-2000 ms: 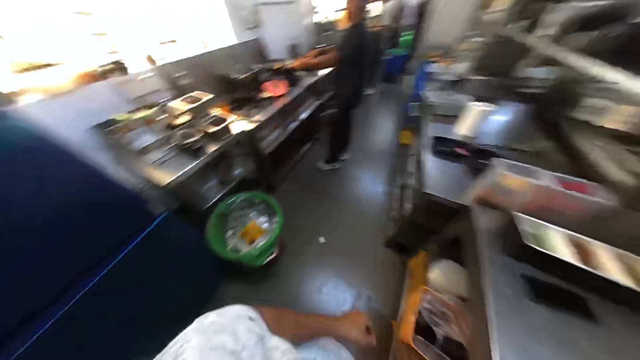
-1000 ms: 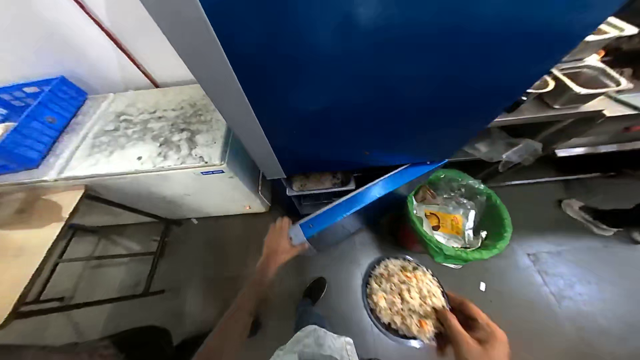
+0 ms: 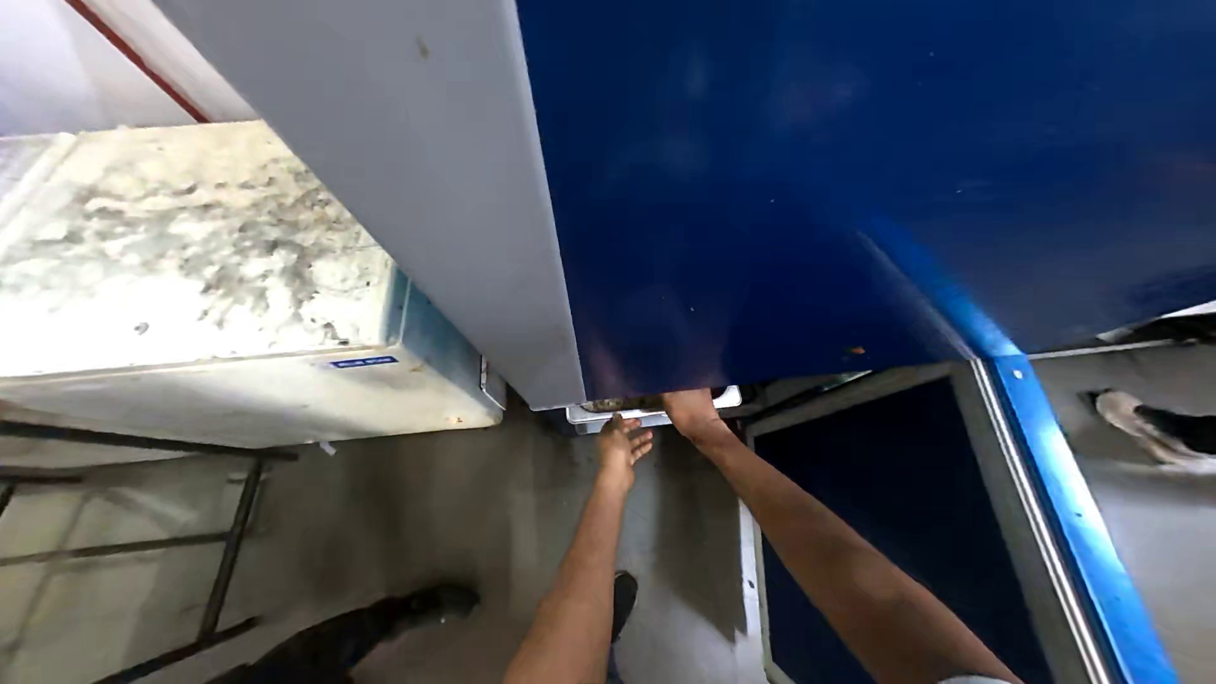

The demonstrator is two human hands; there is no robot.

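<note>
A tall blue refrigerator cabinet [image 3: 807, 171] fills the upper right, and its lower door [image 3: 1073, 513] stands open at the right. Low in the cabinet, the rim of a metal tray [image 3: 651, 418] shows, with food partly visible in it. Close to the tray's front edge is my left hand [image 3: 622, 445], fingers spread and holding nothing that I can see. My right hand [image 3: 693, 410] reaches in over the tray, its fingers hidden under the cabinet's edge. The bowl of food seen earlier is out of sight.
A white chest freezer [image 3: 237, 380] with a stained lid stands at the left. Below it is a metal-framed stand [image 3: 228, 551]. A person's dark-clad limb [image 3: 380, 617] shows at the lower left, and another person's shoe [image 3: 1140, 432] at the far right.
The cabinet door has swung wider, and my left hand has let go of it. My right hand, which held a bowl of food one second ago, has moved into the cabinet.
</note>
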